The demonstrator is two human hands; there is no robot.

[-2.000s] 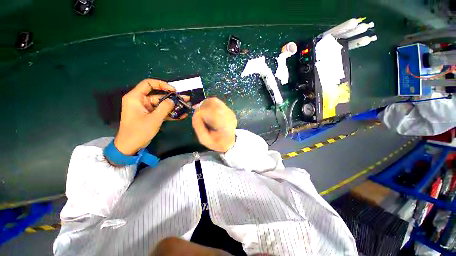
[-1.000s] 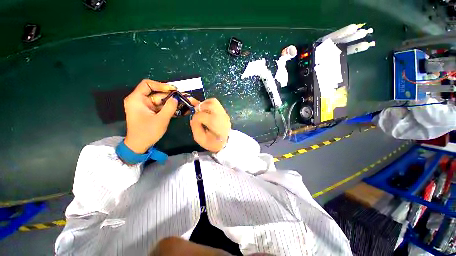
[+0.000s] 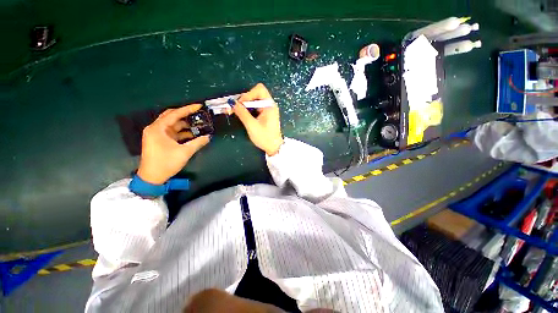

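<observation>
My left hand (image 3: 166, 142), with a blue strap on the wrist, holds a small square black unit (image 3: 200, 122) between thumb and fingers, its inner side facing up. My right hand (image 3: 262, 120) grips a slender white-handled tool (image 3: 252, 104), which points left towards the unit. Its tip lies over or beside a white strip (image 3: 215, 102) and is hard to make out. A black mat (image 3: 130, 131) lies partly under my left hand.
Syringe (image 3: 345, 104) and white paper (image 3: 324, 77) lie right of my hands. Beyond them are a tape roll (image 3: 369, 51) and black controller (image 3: 394, 98) with white bottles (image 3: 462, 46). Other black units (image 3: 298, 47) sit farther back. Another person's sleeve (image 3: 514, 140) is at right.
My right hand has moved up and away from the unit and now shows the white-handled tool. My left hand has turned the unit so its inner side shows. The view has shifted slightly.
</observation>
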